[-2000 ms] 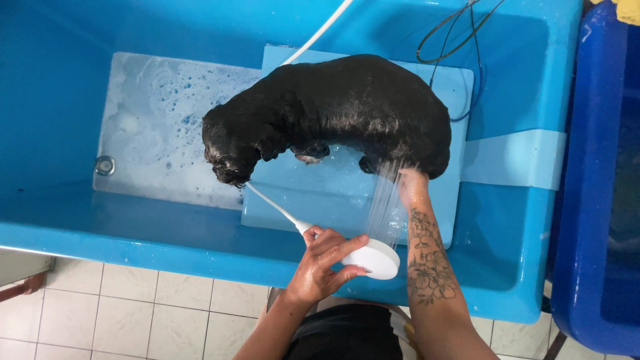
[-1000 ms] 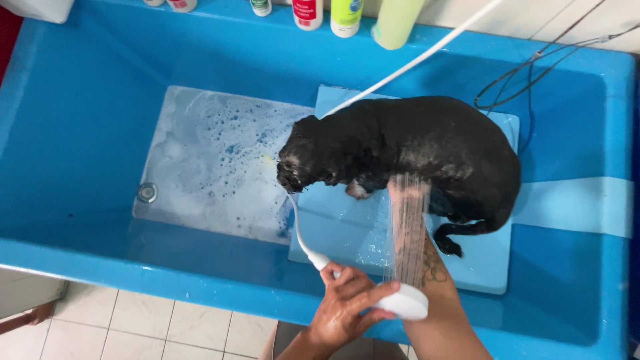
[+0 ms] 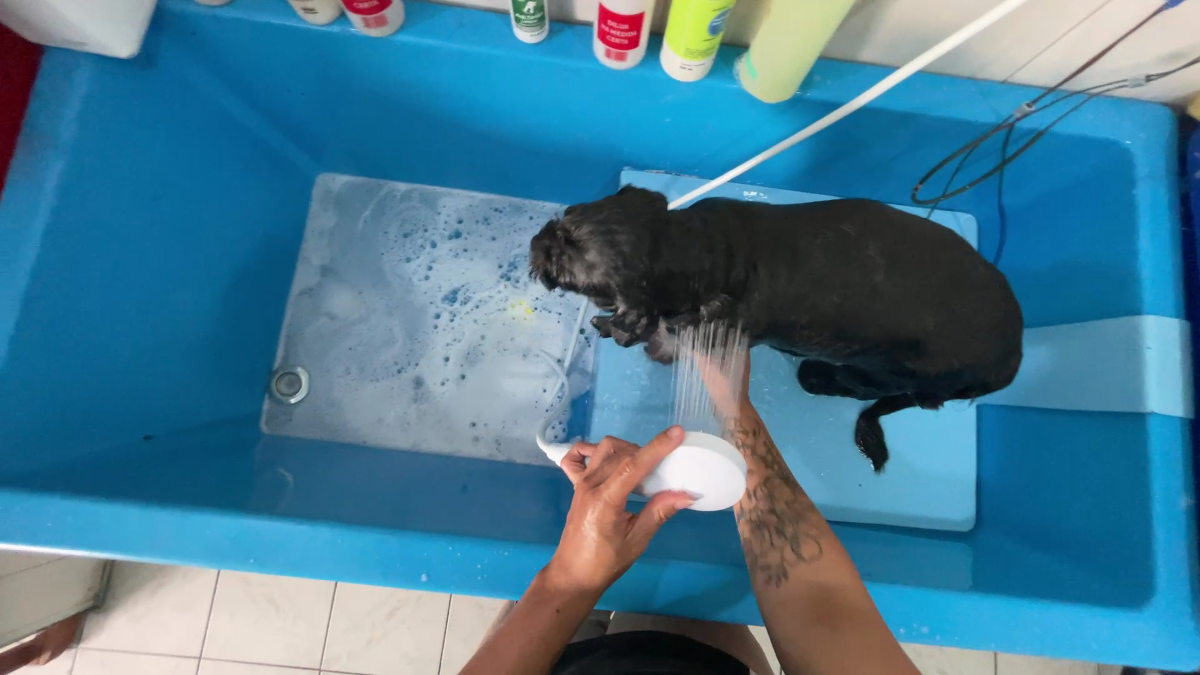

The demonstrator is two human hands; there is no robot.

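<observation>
A wet black dog [image 3: 844, 281] stands on a light blue raised platform [image 3: 900, 487] inside a blue tub, its head to the left and its tail hanging at the right. My left hand [image 3: 609, 502] grips a white shower head [image 3: 708, 472], from which jets of water run toward the dog's chest. A white hose [image 3: 862, 98] passes behind the dog, and its end bends into the handle. My right hand [image 3: 724, 375] reaches under the dog's chest behind the water jets. Its fingers are largely hidden by the spray and the dog.
Foamy water lies over the tub's lower floor, with a metal drain [image 3: 289, 384] at the left. Bottles, among them a yellow-green one [image 3: 696, 37], line the tub's back rim [image 3: 459, 23]. Dark looped cords [image 3: 970, 169] hang over the back right corner.
My right hand has moved from the dog's hindquarters to its chest. The spray has shifted forward along the body too. The dog's tail now hangs in sight. The view has shifted, showing the bottles.
</observation>
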